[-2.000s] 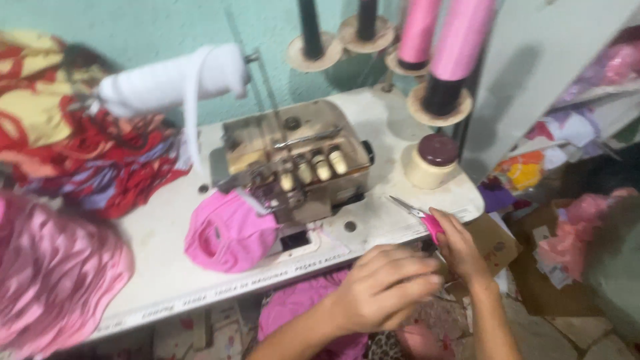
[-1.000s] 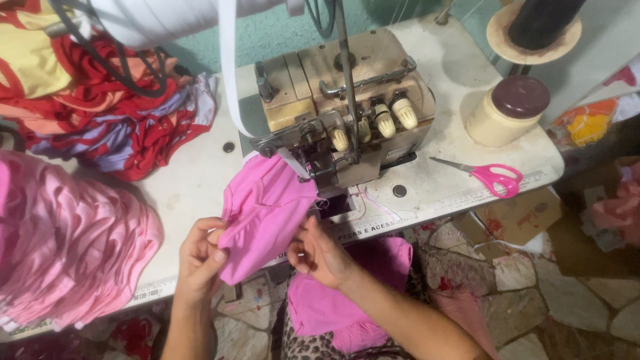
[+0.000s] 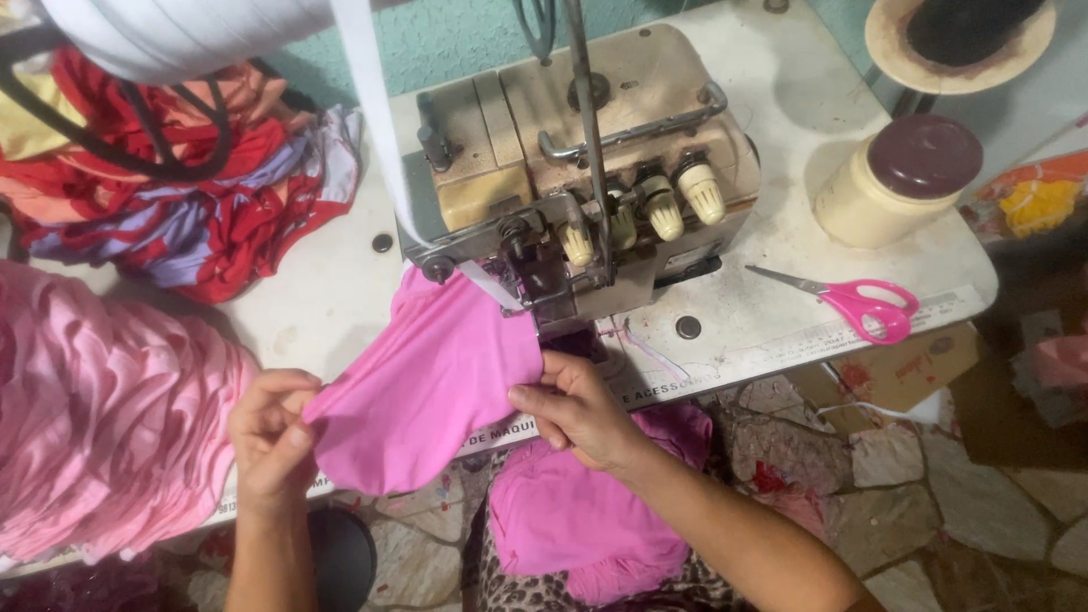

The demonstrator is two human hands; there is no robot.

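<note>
A pink fabric piece (image 3: 425, 382) lies under the presser area of an overlock sewing machine (image 3: 629, 153), its front part hanging over the table edge. My left hand (image 3: 276, 433) pinches its left corner. My right hand (image 3: 574, 408) grips its right edge close to the needle area. A white elastic band (image 3: 370, 110) runs down from a large white roll (image 3: 187, 34) into the machine's front. Pink-handled scissors (image 3: 858, 302) lie on the table to the right, blades pointing left. More pink fabric (image 3: 586, 518) rests on my lap.
A stack of light pink fabric (image 3: 110, 416) stands at the left, with a red, lilac and yellow fabric heap (image 3: 195, 187) behind it. A cream jar with a maroon lid (image 3: 901, 178) stands right of the machine. A cardboard box (image 3: 901, 374) sits below the table.
The scissors, in my right hand two seconds ago, now lie on the table. Both hands have moved left to the pink fabric, which is spread flatter than a second ago. The view has come closer.
</note>
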